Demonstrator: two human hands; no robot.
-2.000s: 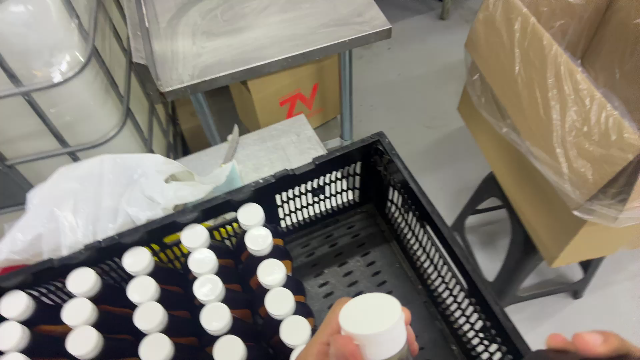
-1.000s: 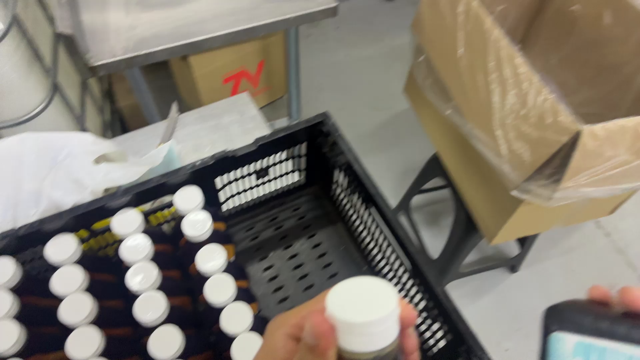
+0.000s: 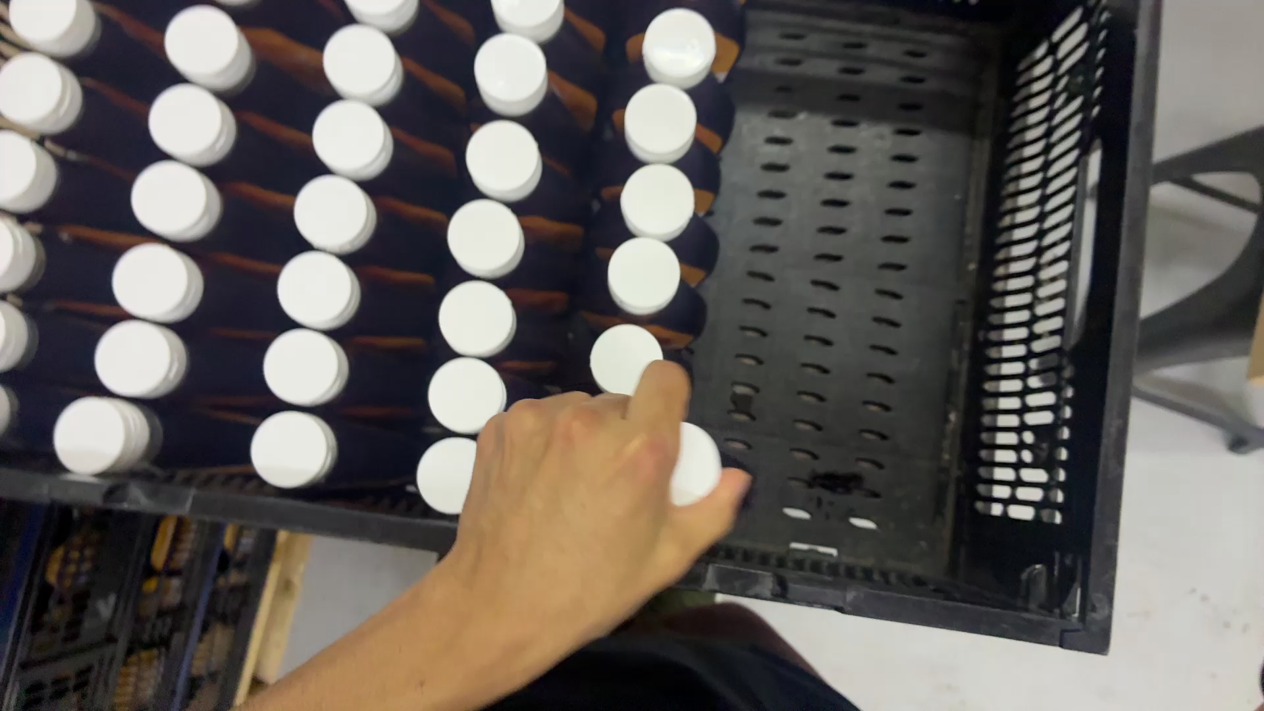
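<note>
My left hand [image 3: 578,484] reaches over the near wall of a black plastic crate [image 3: 780,585]. Its thumb and fingers close around the white screw cap of a bottle [image 3: 696,464] at the near end of the rightmost row. The index finger touches the cap of the bottle behind it [image 3: 625,357]. Rows of dark bottles with white caps [image 3: 479,318] stand upright across the left and middle of the crate. The right part shows its slotted floor [image 3: 834,247]. My right hand is outside the view.
Past the crate's right wall stands a black plastic stool [image 3: 1210,267] on a pale floor. Below left, dark crates [image 3: 89,592] with contents that are hard to make out stand beside a wooden piece [image 3: 272,602]. My dark clothing shows at the bottom.
The left hand, holding a white-capped bottle up near the crate's near side earlier, is now down at the rightmost row. The right hand, with a dark device, has left view. The view has swung down.
</note>
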